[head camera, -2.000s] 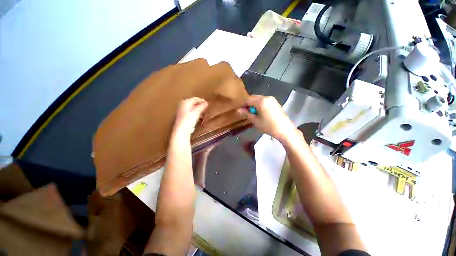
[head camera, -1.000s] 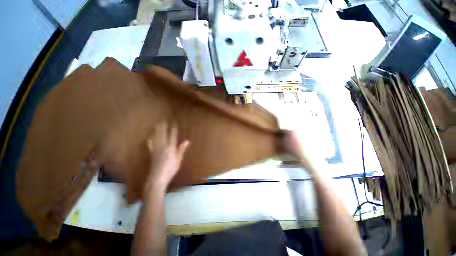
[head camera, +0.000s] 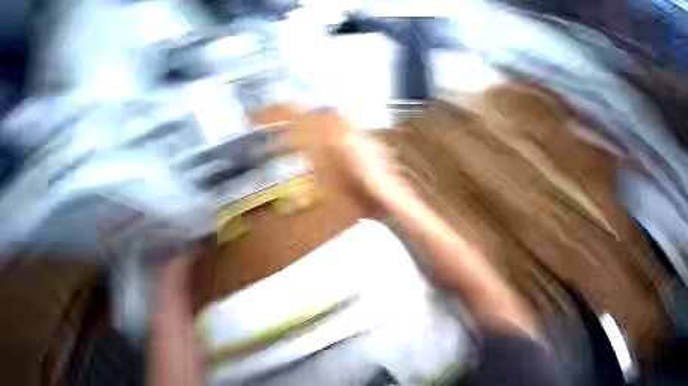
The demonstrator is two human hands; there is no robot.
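The view is heavily blurred. A brown panel (head camera: 260, 249) lies under and in front of the yellow-edged clamp frame (head camera: 265, 197). My right hand (head camera: 320, 136) is at the panel's far right part, beside the clamp frame; its fingers are smeared and I cannot tell whether they grip. My left hand (head camera: 177, 264) is a blurred shape at the panel's left side, its fingers not distinguishable. No tool can be made out in either hand.
The white sewing machine (head camera: 136, 158) is a blurred mass at the upper left. A pile of brown strips (head camera: 468, 188) lies at the right, with wider brown pieces (head camera: 558, 143) beyond it. The white table edge (head camera: 302, 294) curves in front of me.
The view has swung to the right, so the strip pile sits nearer the middle. The brown panel now reaches to the clamp frame, with my right hand farther forward on it.
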